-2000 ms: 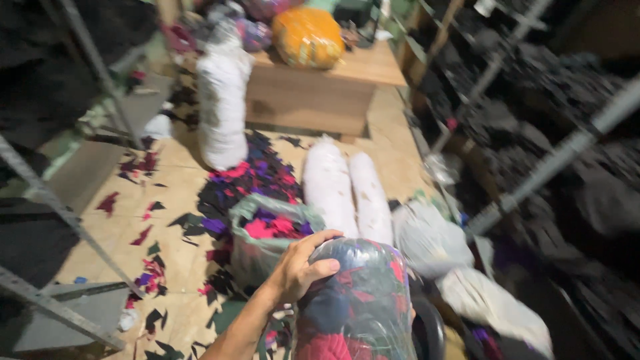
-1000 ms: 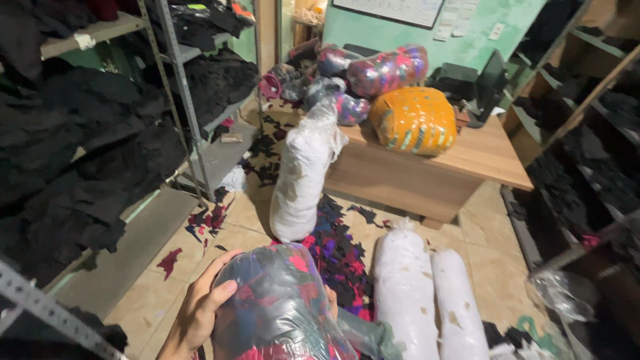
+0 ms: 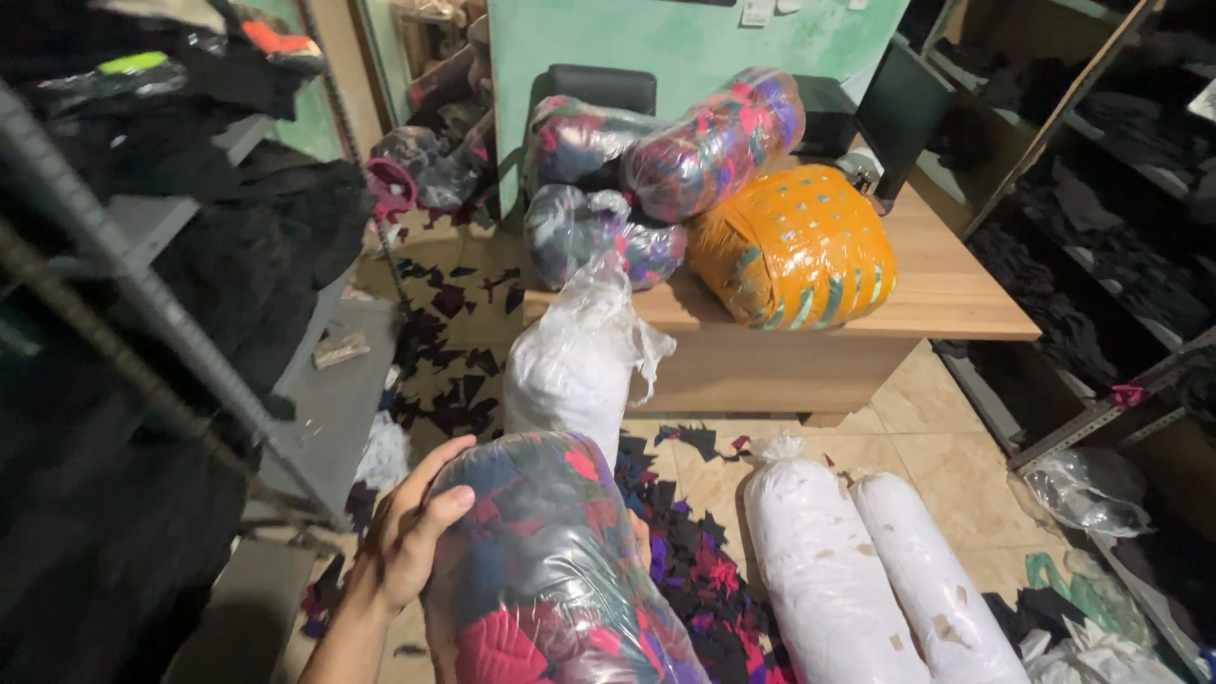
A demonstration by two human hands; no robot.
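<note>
A clear plastic bag packed with dark, red and purple fabric scraps (image 3: pixel 541 560) fills the lower middle. My left hand (image 3: pixel 408 532) grips its upper left side, thumb on top. Of my right hand (image 3: pixel 641 541) only a small part shows at the bag's right edge; the rest is hidden behind the bag. Just beyond stands an upright white sack (image 3: pixel 570 380) with a knotted clear plastic top. Similar bags of scraps, one of them long (image 3: pixel 717 142), lie on the wooden desk (image 3: pixel 950 304) beside an orange taped bundle (image 3: pixel 798 247).
Two long white sacks (image 3: pixel 826 570) (image 3: pixel 936 579) lie on the tiled floor at right, near loose fabric scraps (image 3: pixel 712 570). Metal shelving with dark cloth lines the left (image 3: pixel 171 294) and right sides. A monitor (image 3: pixel 902 123) stands on the desk.
The view has swung up toward the desk and come nearer to it. The bag of scraps stays in my hands. An open bag of scraps, seen on the floor two seconds ago, is out of sight.
</note>
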